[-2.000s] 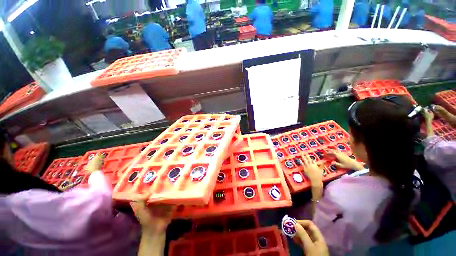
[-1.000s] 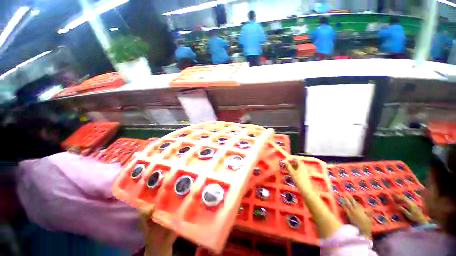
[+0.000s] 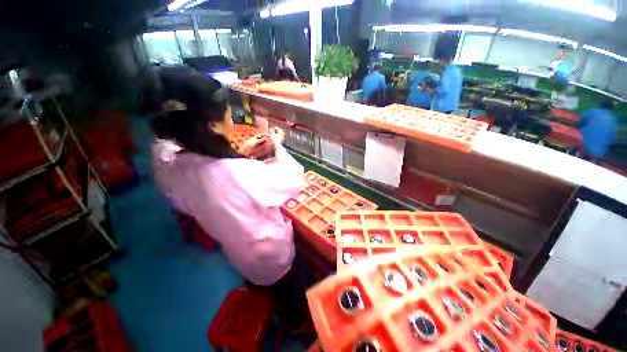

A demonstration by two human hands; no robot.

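A red-orange grid tray (image 3: 319,308) lies or is held tilted at the bottom right, cut off by the lower edge. Many of its pockets hold round watch heads (image 3: 423,326) with dark faces and silver rims; one (image 3: 395,280) looks paler. Behind and partly under it, another grid tray (image 3: 440,238) holds a few watch heads on its left side and has several empty pockets. Neither my left hand nor my right hand shows; what supports the front tray is hidden.
A person in pink (image 3: 230,196) works at the bench to the left, beside a partly filled tray (image 3: 320,218). A red stool (image 3: 240,320) stands on blue floor. A tray (image 3: 430,127) and plant (image 3: 335,65) sit on the white ledge. A shelf rack (image 3: 51,185) stands far left.
The view has swung left, so the held tray now shows at the lower right. My left hand under it and my right hand over the trays have left the picture.
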